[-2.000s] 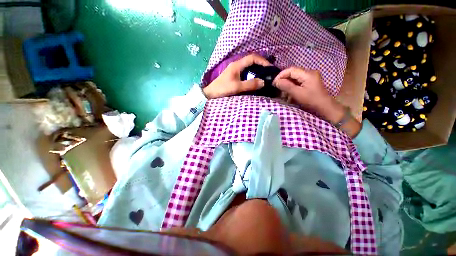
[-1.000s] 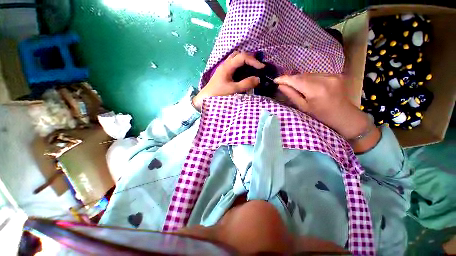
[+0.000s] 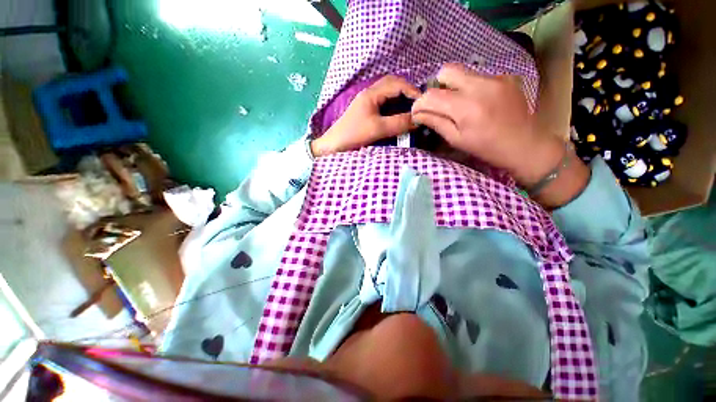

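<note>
A black plush toy (image 3: pixel 425 138) is held over my aproned lap, mostly covered by my fingers. A small white label (image 3: pixel 403 140) sticks out at its lower edge. My left hand (image 3: pixel 363 118) grips the toy from the left, thumb and fingers around its side. My right hand (image 3: pixel 479 114) is bent over the toy from the right, its fingertips close together and touching the toy near my left fingertips. Whether the right fingers hold a needle cannot be seen.
An open cardboard carton (image 3: pixel 551 74) of black, white and yellow penguin toys (image 3: pixel 628 98) stands at the right. A blue plastic stool (image 3: pixel 93 110) and a scrap carton (image 3: pixel 149 275) with pale scraps are at the left. The purple gingham apron (image 3: pixel 502 204) covers my lap.
My right hand has moved up and in over the toy, covering more of it. The thin glint at its fingertips no longer shows. The white label now shows below the toy.
</note>
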